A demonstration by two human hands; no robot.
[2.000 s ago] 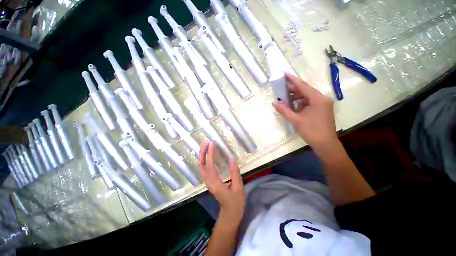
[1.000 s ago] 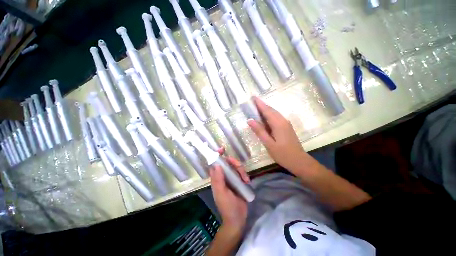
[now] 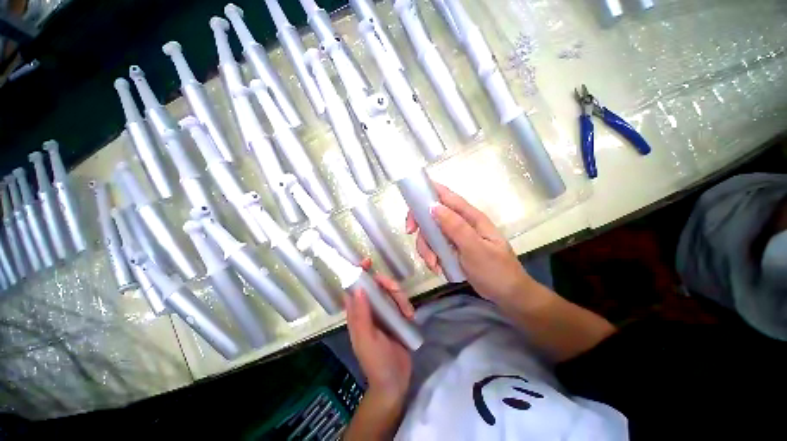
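Observation:
My left hand (image 3: 380,332) holds a wand unit (image 3: 393,317) by its silver-grey body at the bench edge, its white neck and round head pointing up and left. My right hand (image 3: 470,245) holds a second wand unit (image 3: 431,226) by its grey body, its white neck and head pointing up over the rows. The head of this second unit shows a dark hole. The two held units are apart. Fingertips of both hands are partly hidden behind the bodies.
Wand units (image 3: 203,237) lie in slanted rows on clear trays, with more standing close together at far left. Blue-handled cutters (image 3: 604,125) lie at right, near tiny loose specks (image 3: 522,65). A green crate (image 3: 315,413) is below the bench edge. Another person's grey clothing (image 3: 738,250) shows at right.
My right hand first let go of a unit at the right end of the row, then took another from the row and lifted it toward me. My left hand, empty earlier, holds a unit.

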